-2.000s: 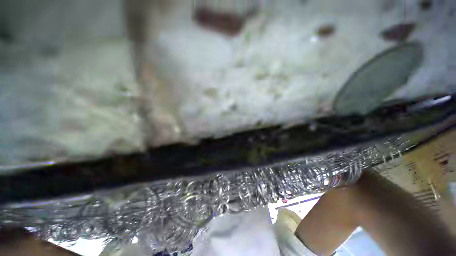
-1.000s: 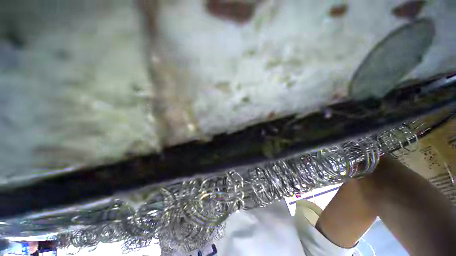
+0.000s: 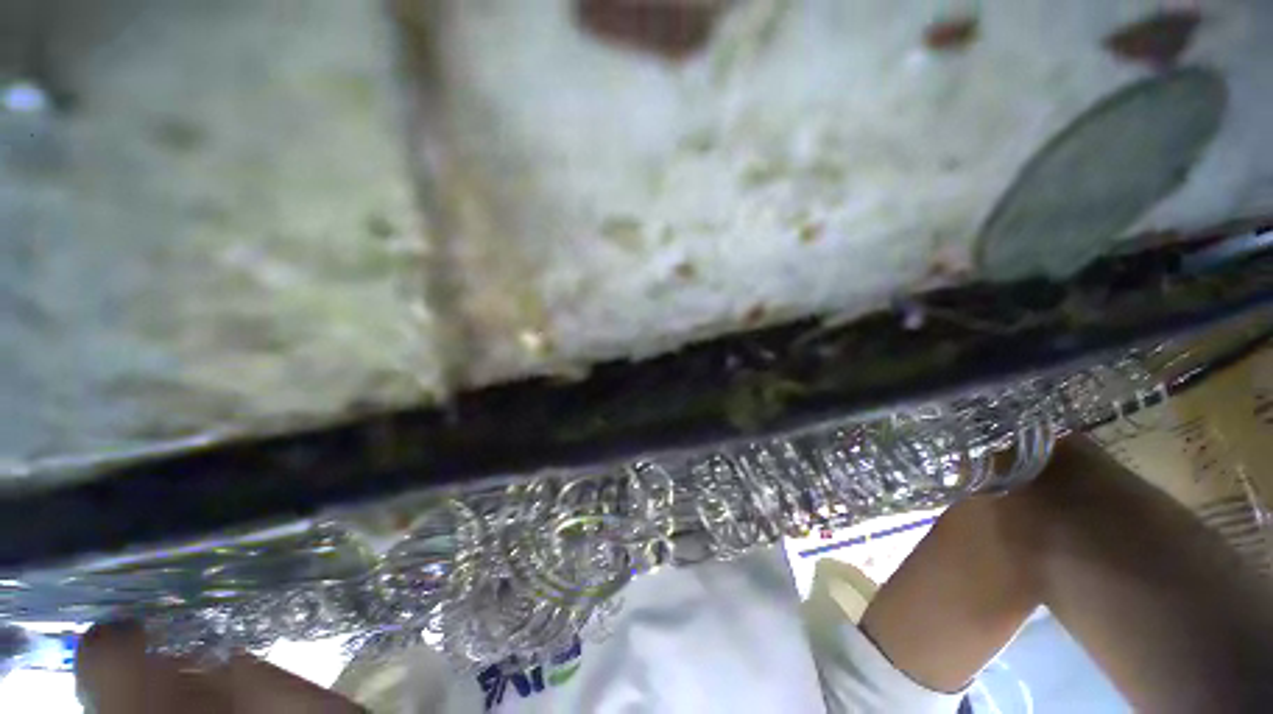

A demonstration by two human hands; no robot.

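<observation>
Many thin silver metal rings point(image 3: 586, 537) lie heaped and overlapping in a band along the dark edge, from lower left to right. A bare bent arm point(image 3: 977, 572) with a pale sleeve shows at lower right, its bend touching or overlapping the rings. Part of another bare arm point(image 3: 210, 684) shows at the lower left edge. No hand or fingers can be made out on either arm, so my left hand and my right hand are not in view. The picture is blurred.
A pale, stained surface point(image 3: 726, 181) with brown spots and a grey-green oval patch point(image 3: 1103, 175) fills the top. A dark strip point(image 3: 600, 419) borders it. White clothing point(image 3: 712, 635) is at bottom centre. A printed tan sheet or carton point(image 3: 1215, 460) is at right.
The view has shifted slightly. The arm at lower left, out of sight one second ago, shows again. The bent arm at right sits slightly further right than two seconds ago.
</observation>
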